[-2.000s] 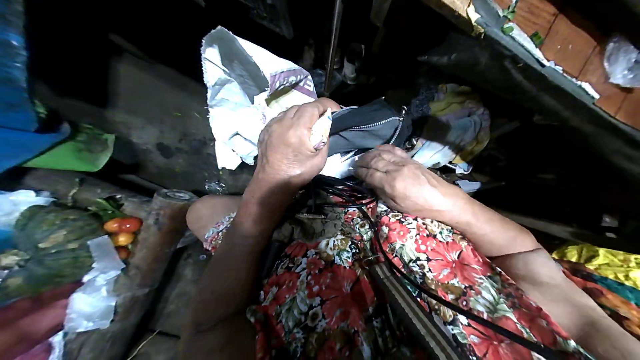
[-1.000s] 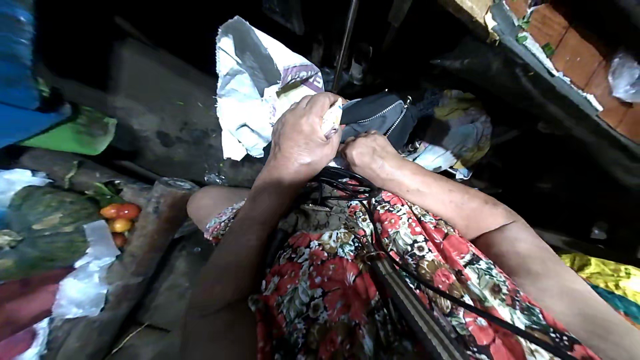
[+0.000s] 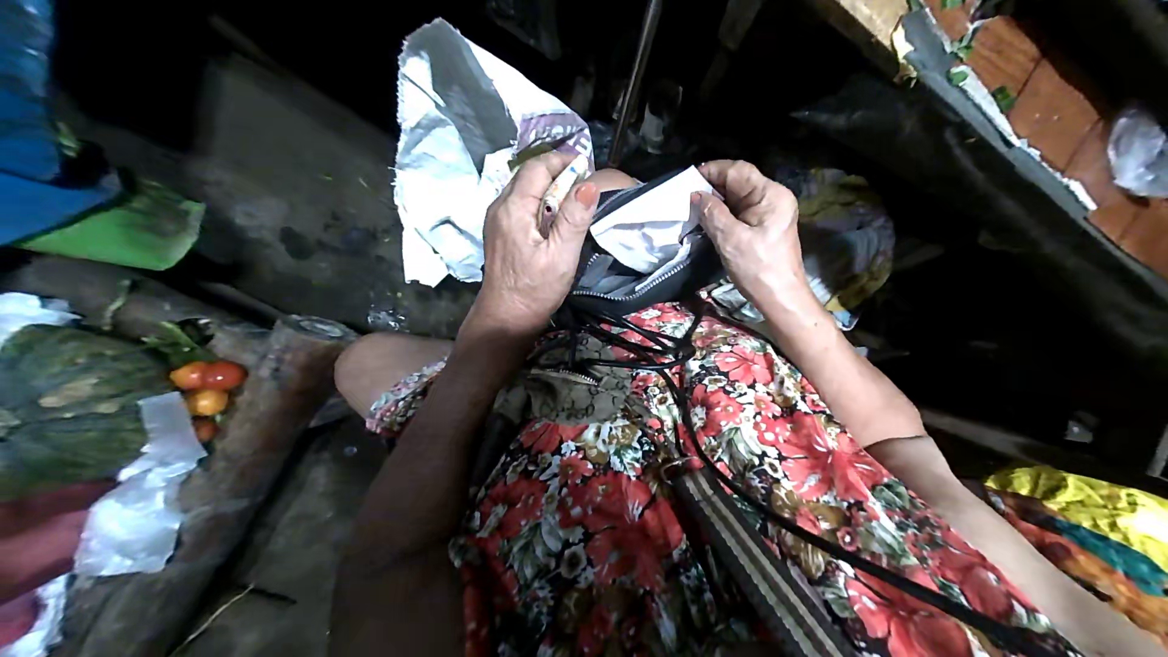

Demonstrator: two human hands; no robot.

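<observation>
My left hand (image 3: pixel 534 237) grips a crumpled white paper sack (image 3: pixel 447 146) with purple print, and a small pale tube-like item (image 3: pixel 558 187) sits between its thumb and fingers. Between my hands, a dark zippered pouch (image 3: pixel 639 290) lies unzipped over my lap. My right hand (image 3: pixel 753 224) pinches the corner of a white piece of paper (image 3: pixel 648 219) at the pouch's mouth. Black cords (image 3: pixel 630 342) run from below the pouch across a floral garment (image 3: pixel 620 511). A brown patterned bag (image 3: pixel 584 397) with a striped strap (image 3: pixel 757 557) rests on my lap.
At left lie a green squash (image 3: pixel 73 401), several small orange-red tomatoes (image 3: pixel 208 376) and a torn clear plastic bag (image 3: pixel 151 493), beside a wooden pole (image 3: pixel 246 438). A reddish wooden surface (image 3: pixel 1031 82) is at upper right. Yellow plastic (image 3: pixel 1086 511) lies at lower right.
The pouch, seen with its top less exposed before, now shows its open zipper. My right hand has moved up and right, and it now holds white paper there.
</observation>
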